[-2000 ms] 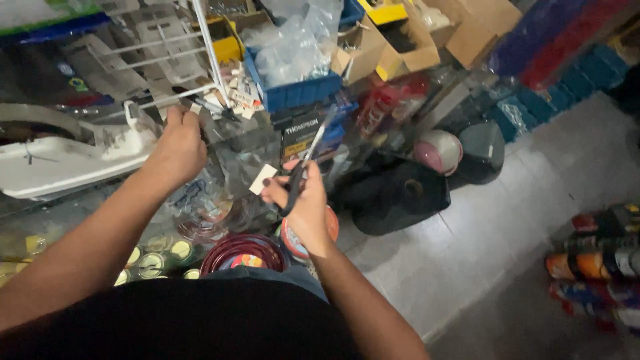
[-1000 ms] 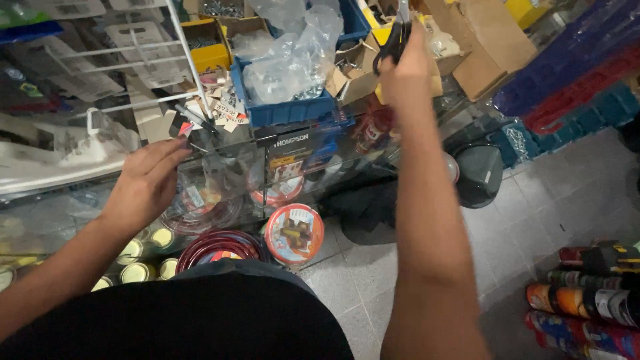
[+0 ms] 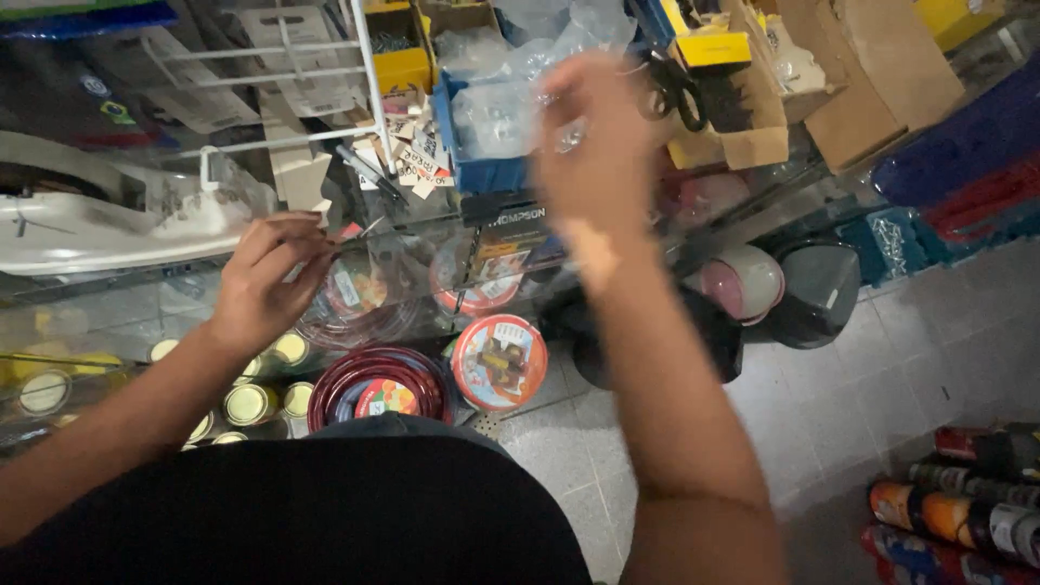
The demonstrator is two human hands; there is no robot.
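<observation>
My left hand (image 3: 276,272) is over the front edge of the glass counter, fingertips pinched together beside a small pale sliver; what they hold is too small to make out. My right hand (image 3: 597,138) is blurred and hovers over a blue plastic bin (image 3: 487,172) of clear plastic bags (image 3: 496,118). Its fingers are too blurred to read. Black-handled scissors (image 3: 682,93) rest among the open boxes, just right of that hand. Cut paper labels (image 3: 418,154) and a marker pen (image 3: 366,171) lie between the white wire rack (image 3: 370,73) and the bin.
Open cardboard boxes (image 3: 756,142) line the counter's back right. Beneath the glass are a coiled red hose (image 3: 325,390), a round orange-rimmed package (image 3: 500,361) and several cans (image 3: 248,404). A black container (image 3: 816,296) stands right, and rolls (image 3: 934,508) lie at lower right.
The scissors, held in my right hand in both earlier frames, now lie among the boxes. My right hand has let go and moved left from them. My left hand stays near the counter's edge.
</observation>
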